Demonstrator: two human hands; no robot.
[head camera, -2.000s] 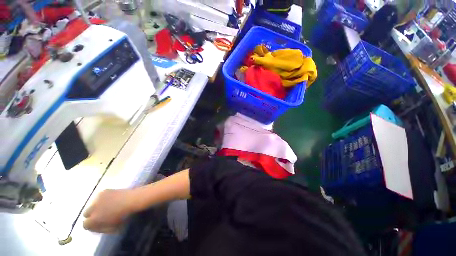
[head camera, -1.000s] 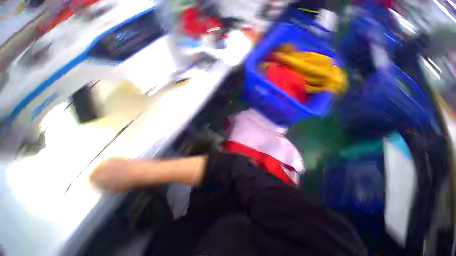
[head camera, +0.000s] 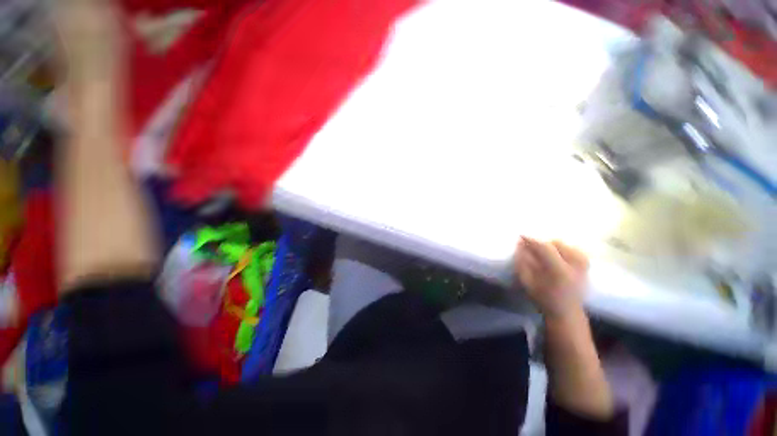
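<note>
The whole view is blurred by motion. Red cloth panels (head camera: 281, 94) lie on the left part of the white sewing table (head camera: 443, 128). My left forearm reaches up along the left side, and its hand is cut off by the top edge. My right hand (head camera: 552, 271) rests at the table's front edge with its fingers curled. No cloth shows in it, but blur hides whether it holds anything. The sewing machine (head camera: 716, 128) is at the right, with glare washing out the table beside it.
Below the red panels, a blue crate (head camera: 281, 298) holds red cloth, neon-green bits (head camera: 251, 277) and a clear bag (head camera: 192, 281). More red cloth is at the far left. A blue crate (head camera: 711, 404) shows at the lower right. My black-clothed lap is below the table edge.
The view has swung left. The machine is now at the right, and the red panels and left-hand crate have come in. My left arm has appeared; the mustard cloth in the right-hand crate is gone from view.
</note>
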